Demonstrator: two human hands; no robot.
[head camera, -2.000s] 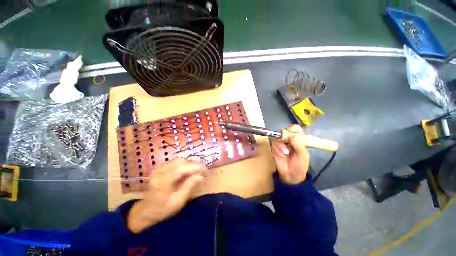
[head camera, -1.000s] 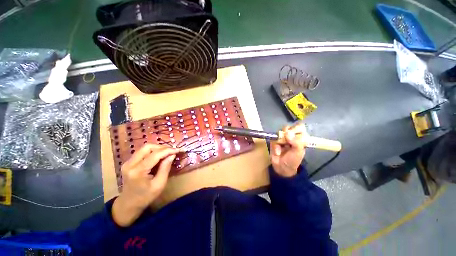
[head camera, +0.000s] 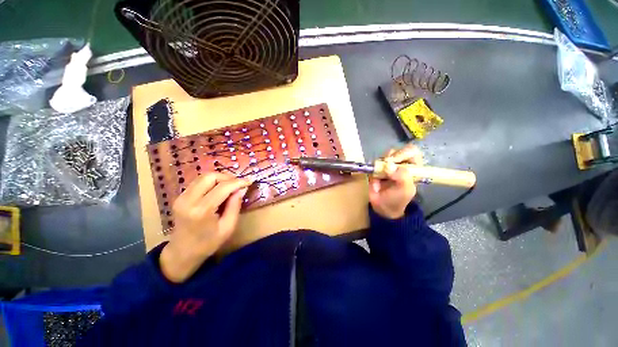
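Note:
The reddish-brown fixture board (head camera: 203, 177) lies tilted on the tan work board (head camera: 298, 218). Silvery components (head camera: 284, 138) fill several rows of its holes; dark lead wires fan across its middle. My right hand (head camera: 395, 183) holds the soldering iron (head camera: 434, 177) by its pale handle, its tip over the middle of the board. My left hand (head camera: 211, 211) is over the lower left of the board, thumb and fingertips pinched on the thin solder wire (head camera: 88, 255), which runs in from the left. Its end near the iron tip is hard to make out.
A black fan (head camera: 227, 51) stands behind the board. A dark wire pile (head camera: 161, 122) lies at the upper left. A bag of metal parts (head camera: 81, 159) and white bottle (head camera: 72, 85) are left. The coil iron stand (head camera: 421, 74) with yellow sponge (head camera: 421, 120) is right. Blue bin (head camera: 27, 315) lower left.
My left hand has moved from a blurred, loose pose to a pinch over the board. The iron tip has moved slightly left over the board. The camera view has also shifted.

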